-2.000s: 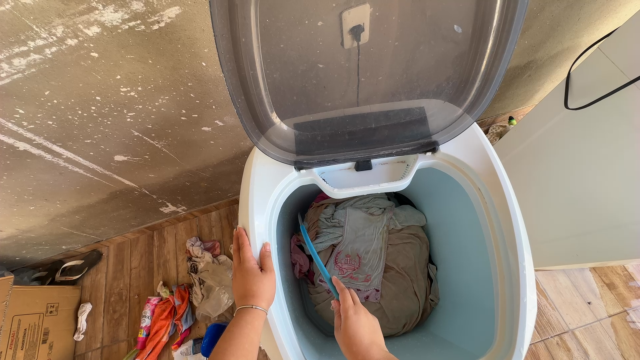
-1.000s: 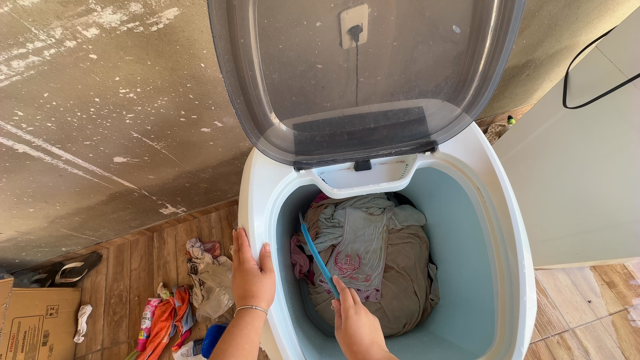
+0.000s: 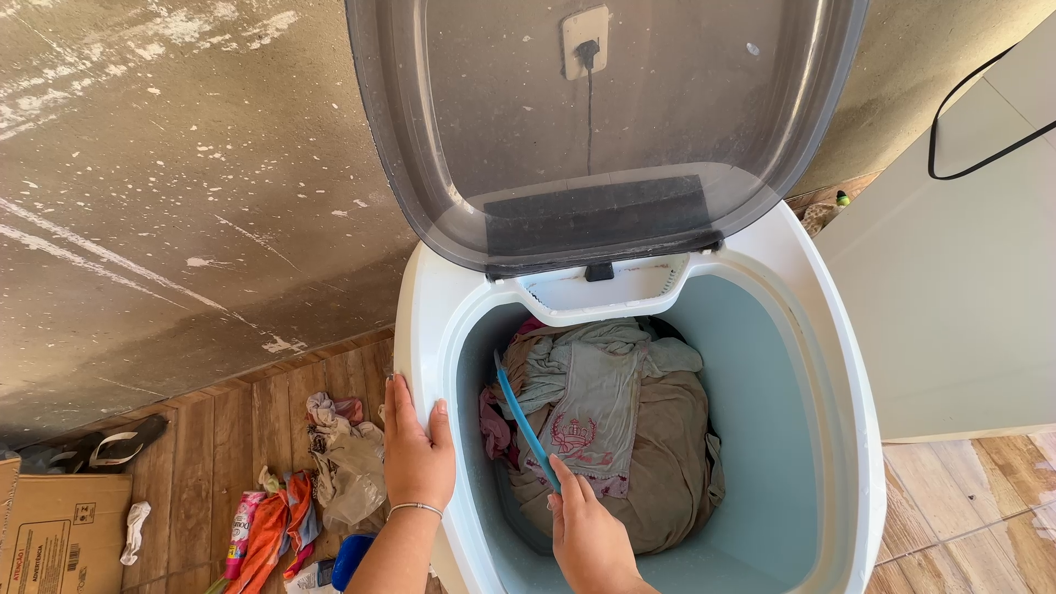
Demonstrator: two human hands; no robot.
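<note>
My left hand [image 3: 419, 450] rests on the left rim of a white top-loading washing machine [image 3: 846, 388], with a thin bracelet at the wrist. Inside the light blue tub, my right hand [image 3: 590, 528] grips the near end of a long, narrow blue plastic tool [image 3: 524, 425]; its kind I cannot tell. The tool slants to the upper left, its far end by the tub's left wall. Under and beside it lies a heap of laundry: a brown cloth [image 3: 672, 462] and a pale grey cloth with pink embroidery [image 3: 598, 396]. The smoky see-through lid [image 3: 610, 107] stands raised.
Clothes [image 3: 272, 528], a pink bottle [image 3: 241, 532] and a blue plastic thing [image 3: 353, 557] lie on the floor at left. Further left are a cardboard box [image 3: 70, 528] and a flip-flop [image 3: 124, 445]. A plug sits in a wall outlet [image 3: 584, 41]. A pale panel [image 3: 949, 330] stands at right.
</note>
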